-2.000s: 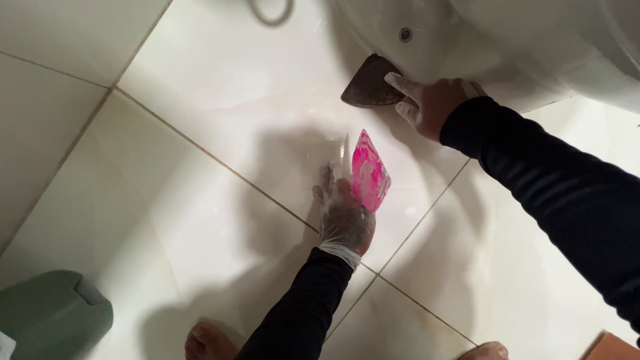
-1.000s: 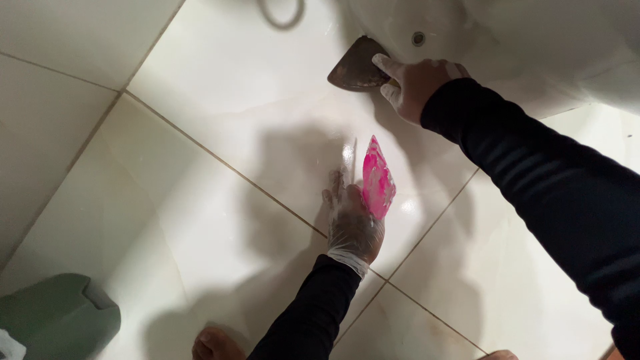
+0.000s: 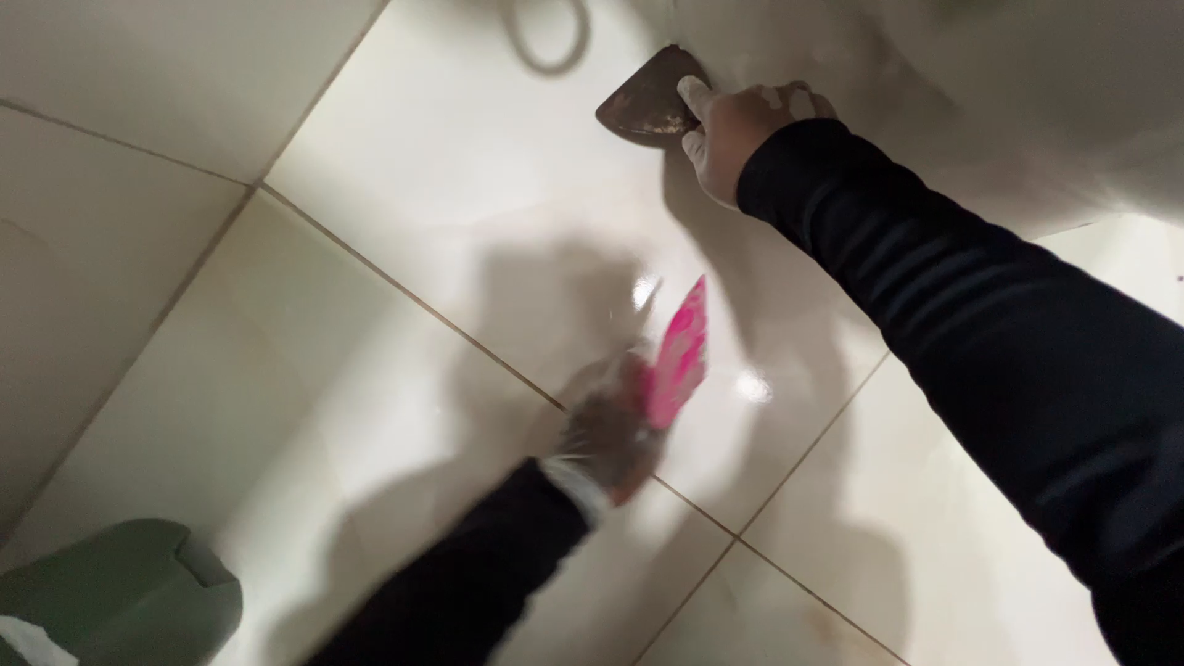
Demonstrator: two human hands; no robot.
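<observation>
My left hand [image 3: 615, 430], in a clear plastic glove, grips a pink scraper [image 3: 680, 356] smeared with pale paste; the hand is blurred and sits low in the middle of the view. Up and to the right, my right hand [image 3: 740, 129] has its fingers closed on a dark, worn putty knife [image 3: 652, 102], whose wide blade points left. Pale paste coats those fingertips. The blade is beside the base of a white ceramic fixture [image 3: 999, 102]. Most of the putty knife's handle is hidden by my fingers.
Glossy cream floor tiles [image 3: 416, 213] with brown joints lie under both hands. A green plastic bin [image 3: 120, 592] stands at the lower left. A grey hose loop [image 3: 550, 37] shows at the top. Shadows of my arms fall across the floor.
The putty knife has moved left along the fixture's base in my right hand. The pink scraper has tilted, its tip leaning further right. The feet seen earlier are out of view.
</observation>
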